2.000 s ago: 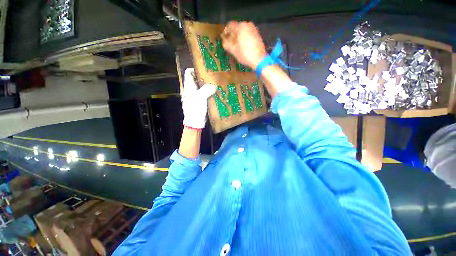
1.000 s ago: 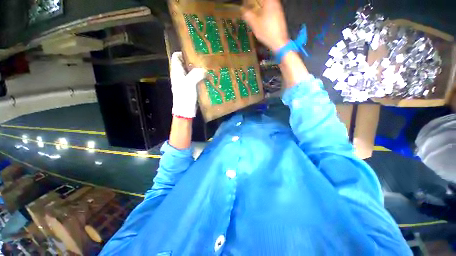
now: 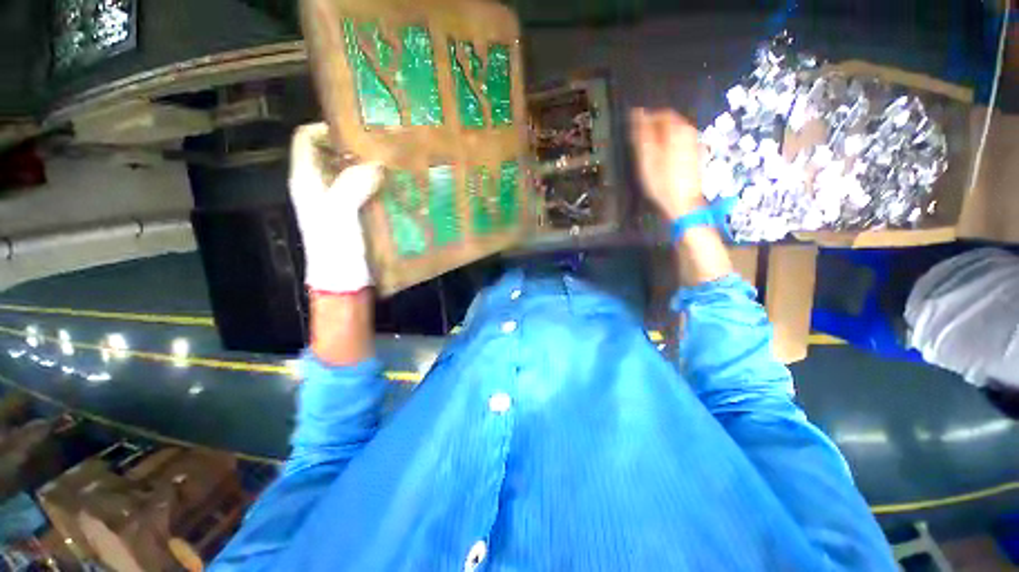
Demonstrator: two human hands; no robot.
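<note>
The tan carrier tray (image 3: pixel 441 145) with green circuit boards (image 3: pixel 419 84) in its four openings is held up and tilted, its top edge near the picture's upper rim. My left hand (image 3: pixel 326 212), in a white glove, grips the tray's left edge, thumb on the near face. A second, dark-framed carrier tray (image 3: pixel 612 156) lies on the bench, partly hidden behind the held one; its openings show boards with parts. My right hand (image 3: pixel 668 162), bare with a blue wrist strap, is off both trays, to the right of the dark one. It is blurred; its fingers and any content are unclear.
A heap of small silver pieces (image 3: pixel 771 156) spills from an open cardboard box (image 3: pixel 967 212) at the right. Black crates (image 3: pixel 248 274) stand on the floor at the left. A person's white sleeve or back (image 3: pixel 967 313) shows at the right. Cardboard boxes (image 3: pixel 134 508) lie lower left.
My left hand has moved the tray left, uncovering the dark-framed tray. My right hand has left the held tray and moved right and down, near the silver heap.
</note>
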